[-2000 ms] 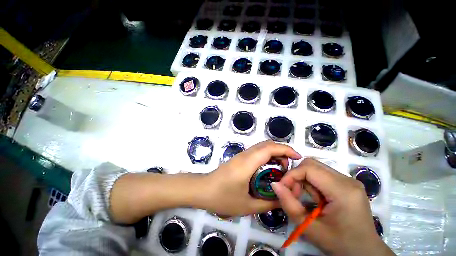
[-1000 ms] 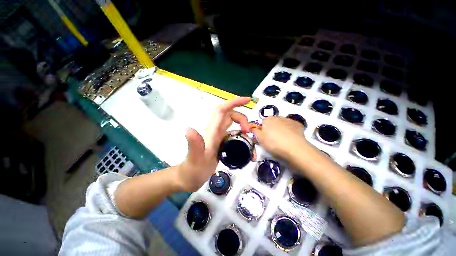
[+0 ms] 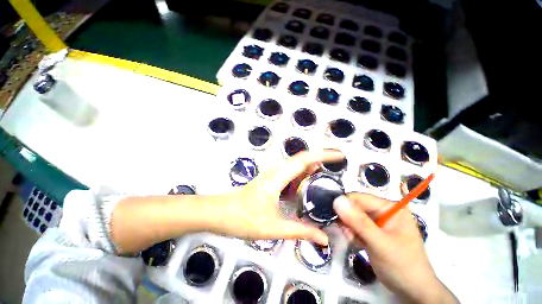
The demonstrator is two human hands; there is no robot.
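Note:
A round watch head (image 3: 322,198) with a silver rim and a dark face with grey-white glare is raised over the foam tray (image 3: 432,178). My left hand (image 3: 261,205) is around its left side, index finger and thumb spread, other fingers mostly hidden by the watch. My right hand (image 3: 392,249) has its thumb at the watch's right edge and holds an orange-red pen-like tool (image 3: 407,200), pointing up right. A dark watch head (image 3: 221,127) sits at the tray's upper left, below one with a white square on its face (image 3: 238,98).
A farther foam tray (image 3: 227,70) with dark discs adjoins behind. A clear bottle with a metal top (image 3: 44,84) stands far left; another metal top (image 3: 509,208) is at the right. A yellow strip (image 3: 142,71) runs along the bench's back edge.
The view has swung back to the right. My right hand has moved from the tray's upper-left corner to the raised watch. A watch head now lies where that hand was, a spot bare two seconds ago.

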